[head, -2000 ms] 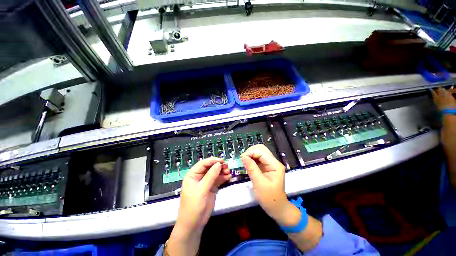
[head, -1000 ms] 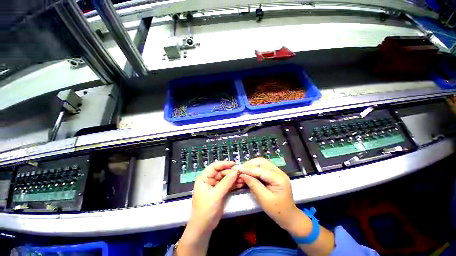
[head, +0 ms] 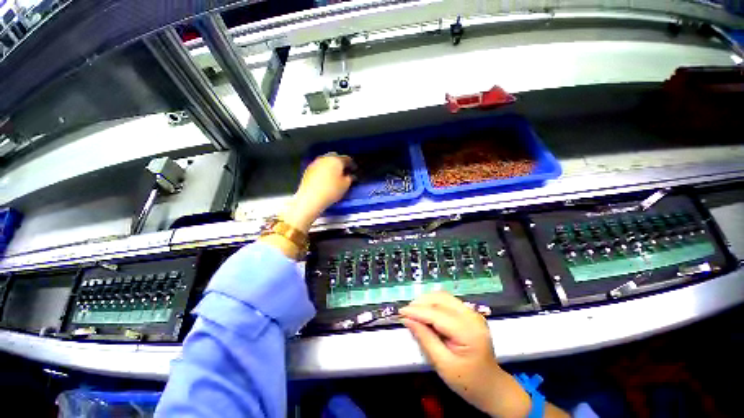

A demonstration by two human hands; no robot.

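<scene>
My left hand (head: 327, 179) reaches into the left blue tray (head: 369, 201), over its left part; its fingertips are partly hidden and I cannot tell if they hold anything. Silvery components (head: 395, 183) lie in that tray. Orange-brown components (head: 481, 170) are heaped in the right blue tray (head: 551, 168). My right hand (head: 453, 336) is over the front edge of the middle black pallet (head: 512, 255), with thumb and fingertips together; whether a part is between them cannot be told. The green circuit board panel (head: 418, 291) sits in that pallet.
Other pallets with green panels lie to the left (head: 122, 317) and right (head: 639, 265) on the line. The pale conveyor edge (head: 351, 353) runs in front. A red holder (head: 480, 100) is on the white shelf; a metal post (head: 236, 82) stands at back left.
My two hands were together over the middle panel. My left hand has moved forward and left into the left tray; my right hand stays near the pallet's front edge. The view has shifted left.
</scene>
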